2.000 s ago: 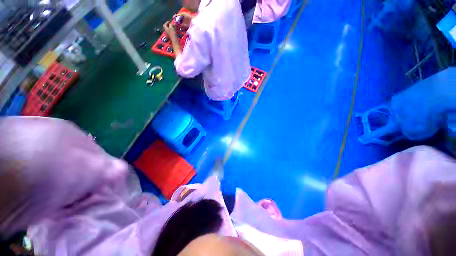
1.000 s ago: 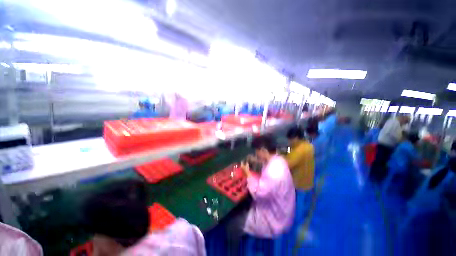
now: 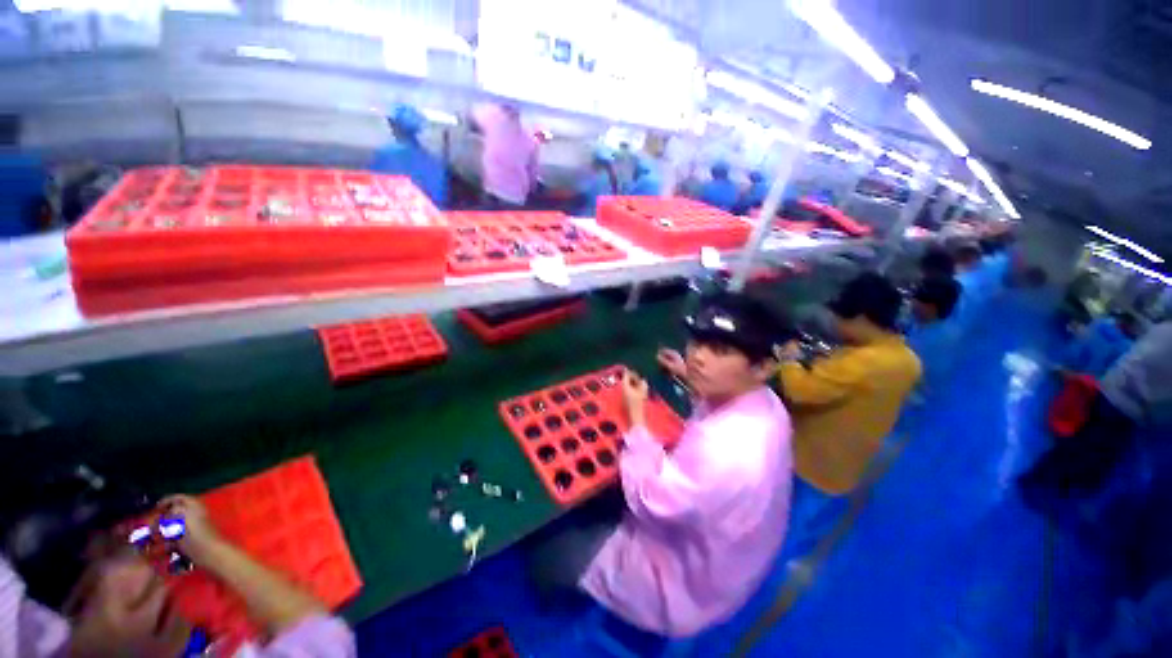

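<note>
Neither of my hands is in view. A red pocketed tray (image 3: 289,514) lies on the green bench (image 3: 411,418) at the lower left, partly behind another person's arms. A second red tray (image 3: 578,431), with dark round units (image 3: 587,435) in its pockets, lies on the bench in the middle. Several small dark and light parts (image 3: 463,486) lie loose between these trays. A person's hands at the lower left hold a small shiny dark object (image 3: 161,530), too blurred to name.
A raised shelf (image 3: 321,309) bears stacked red trays (image 3: 257,270) and more trays beyond. A smaller red tray (image 3: 382,345) lies beneath it. Seated people in pink (image 3: 707,501) and yellow (image 3: 848,405) line the bench. A blue-floored aisle (image 3: 951,514) runs along the right.
The view has swung up from my smock and the floor to the bench and hall, then closer over the trays. The pink-clad person's face has turned this way.
</note>
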